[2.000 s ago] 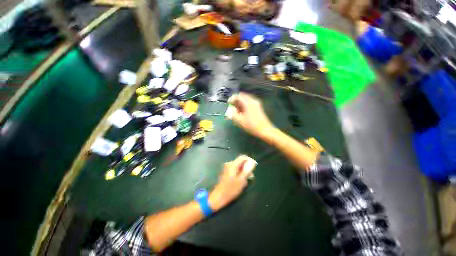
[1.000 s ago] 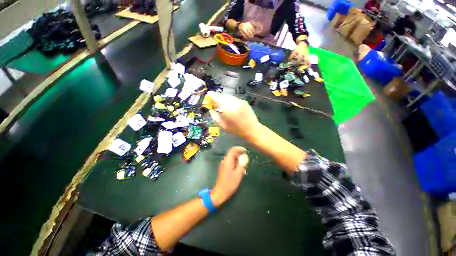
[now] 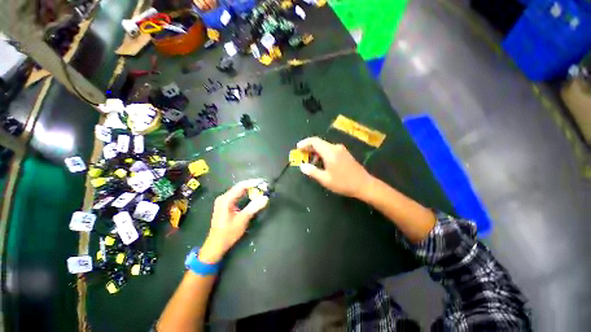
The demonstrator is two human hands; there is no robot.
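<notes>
My left hand [image 3: 232, 217], with a blue wristband, holds a small pale and dark module [image 3: 258, 192] between thumb and fingers near the bench's middle; its details are blurred. My right hand [image 3: 334, 168] is to the right and slightly farther away, pinching a small yellow-orange pad [image 3: 299, 157] by its right side. A thin dark lead [image 3: 282, 174] runs between the pad and the module. White fingertip coverings seem to show on my left fingers. A pile of wired modules with white and yellow pads [image 3: 126, 227] lies at left.
Loose black brackets [image 3: 233, 93] lie beyond my hands. An orange-yellow strip [image 3: 358, 131] lies at right. An orange-brown basket [image 3: 178, 42] with scissors stands at the far left beside a module heap [image 3: 271, 29]. A green sheet [image 3: 369, 23] is at the far edge, crates [image 3: 545, 42] across the aisle.
The view has turned, so the bench appears shifted left. My right hand has moved from the module pile to the right of my left hand, with a pad and lead now stretched between them.
</notes>
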